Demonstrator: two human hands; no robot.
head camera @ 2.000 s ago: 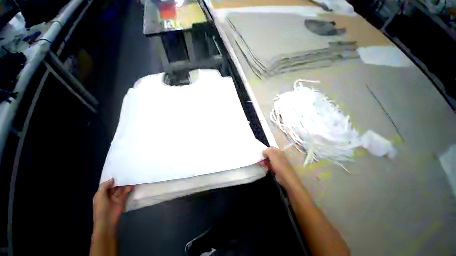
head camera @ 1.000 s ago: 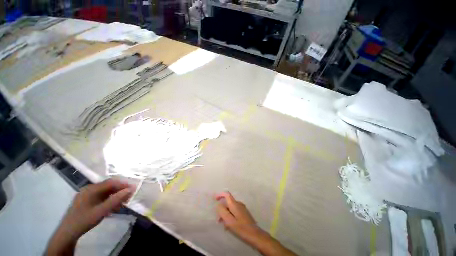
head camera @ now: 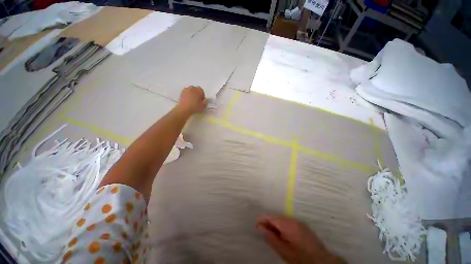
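My left hand (head camera: pixel 193 99) is stretched far over the table, fingers curled down on its surface. A small pale, translucent thing (head camera: pixel 212 105) shows at its fingertips; I cannot tell if it is gripped. My right hand (head camera: pixel 289 234) is low over the table near the bottom edge, blurred, with nothing visible in it. A heap of long white strips (head camera: pixel 51 188) lies at the left, partly behind my left sleeve. A crumpled white scrap (head camera: pixel 184 142) shows beside my left forearm. A heap of short white strips (head camera: pixel 393 214) lies at the right.
Yellow tape lines (head camera: pixel 292 178) cross the table. A thick white fabric pile (head camera: pixel 413 87) lies at the right, with white strap-like pieces (head camera: pixel 436 245) below it. Grey folded layers (head camera: pixel 38 105) lie at the left. A white sheet (head camera: pixel 304 80) is at the far edge.
The view has turned from the panel stack to the table. My left hand has reached from the near edge across past the long strips. My right hand appears lower and further right.
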